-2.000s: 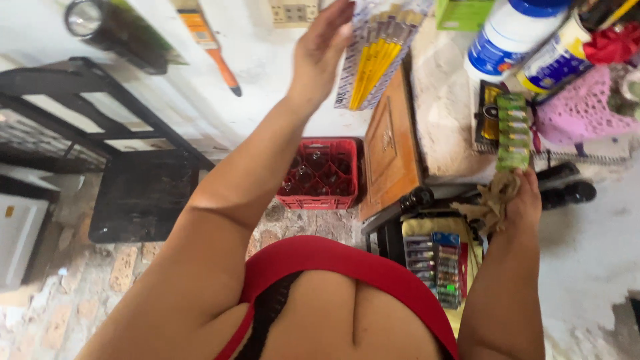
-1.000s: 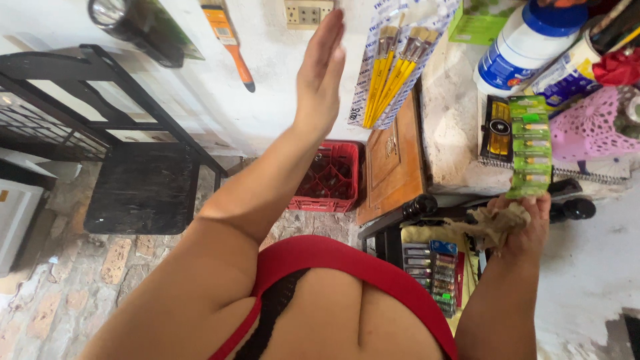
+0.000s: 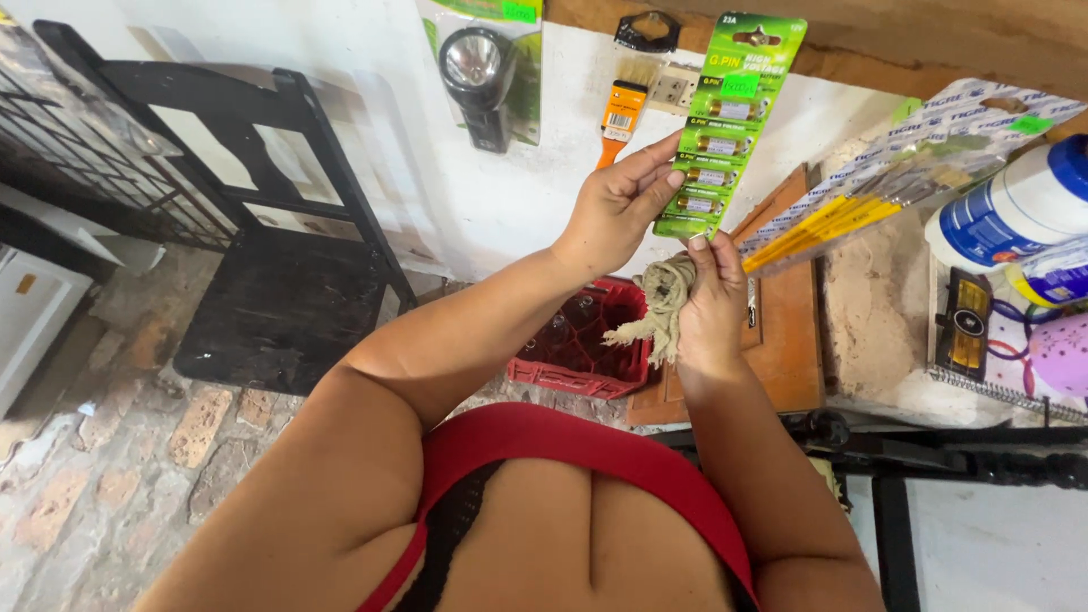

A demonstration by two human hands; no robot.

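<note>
A green blister card of small cylindrical batteries (image 3: 722, 127) is upright in front of me. My left hand (image 3: 625, 200) pinches its lower left edge between thumb and fingers. At the card's bottom edge are the thumb and finger of my right hand (image 3: 714, 293), which also holds a crumpled beige cloth (image 3: 665, 297). Behind the hands, a black flashlight (image 3: 478, 81) and a paintbrush with an orange handle (image 3: 623, 115) hang on the white wall. To the right hangs a plastic pack of yellow-handled brushes (image 3: 841, 217).
A black wooden chair (image 3: 280, 297) stands at left on the stone floor. Below my hands is a red plastic crate (image 3: 578, 378) of glass bottles, beside an orange-brown wooden door (image 3: 786, 340). White tubs (image 3: 1011, 204) and a spiral notebook (image 3: 1020, 382) are at right.
The battery card has moved from the counter side at right to the middle, in front of the wall. My left hand, empty before, has taken hold of it. The view has shifted.
</note>
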